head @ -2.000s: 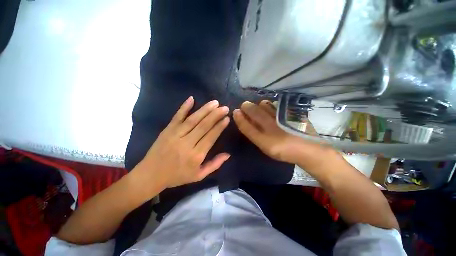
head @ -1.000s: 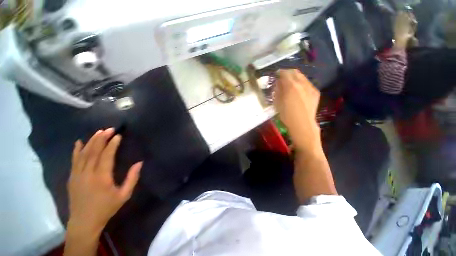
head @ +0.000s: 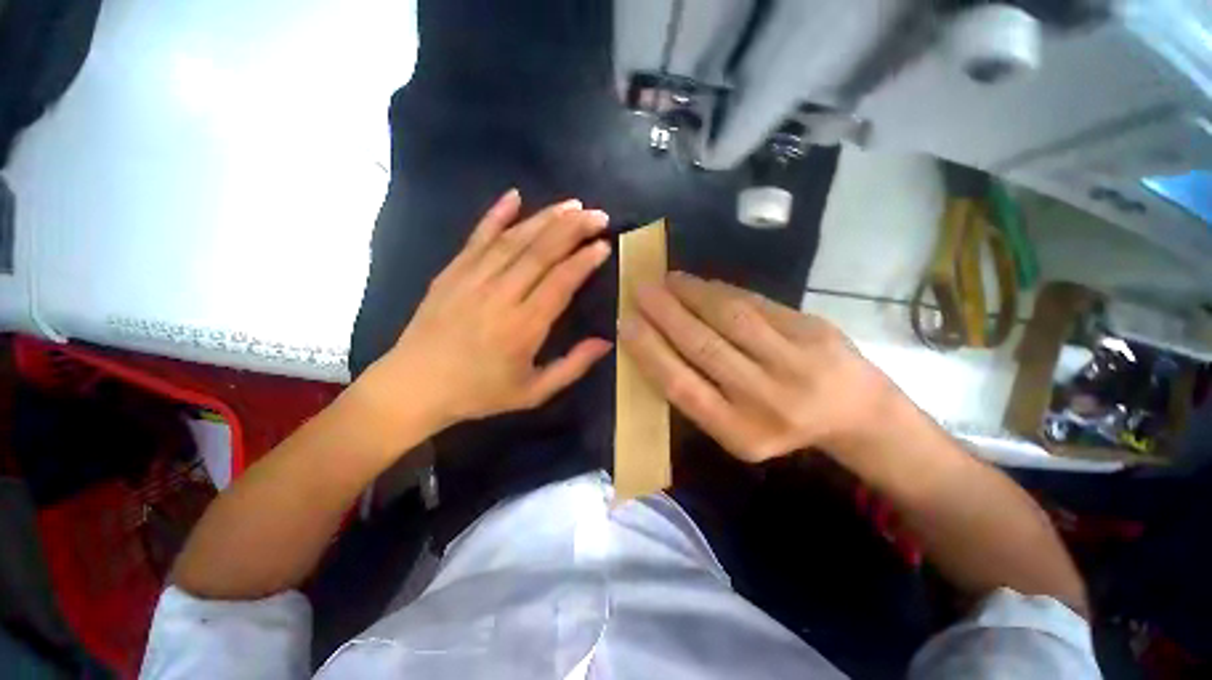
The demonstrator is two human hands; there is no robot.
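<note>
A flat tan-yellow strip (head: 643, 438) lies lengthwise on the black fabric (head: 512, 120), in front of the sewing machine's needle area (head: 671, 126). My right hand (head: 744, 365) rests with its fingertips on the strip's right side, pressing or touching it; no grip around it shows. My left hand (head: 492, 319) lies flat on the black fabric left of the strip, fingers spread, holding nothing. The fabric runs under the machine head and down over the table's front edge.
Yellow-gold scissors (head: 968, 266) lie right of the head. A brown-edged parts tray (head: 1043, 359) with metal bits is right of them. A red basket (head: 126, 385) is below the white table (head: 253, 173) at left. A white round knob (head: 763, 206) hangs near the needle area.
The view has swung back from the right side. My right hand has come from the parts tray to the fabric, and the tan strip now lies under its fingers.
</note>
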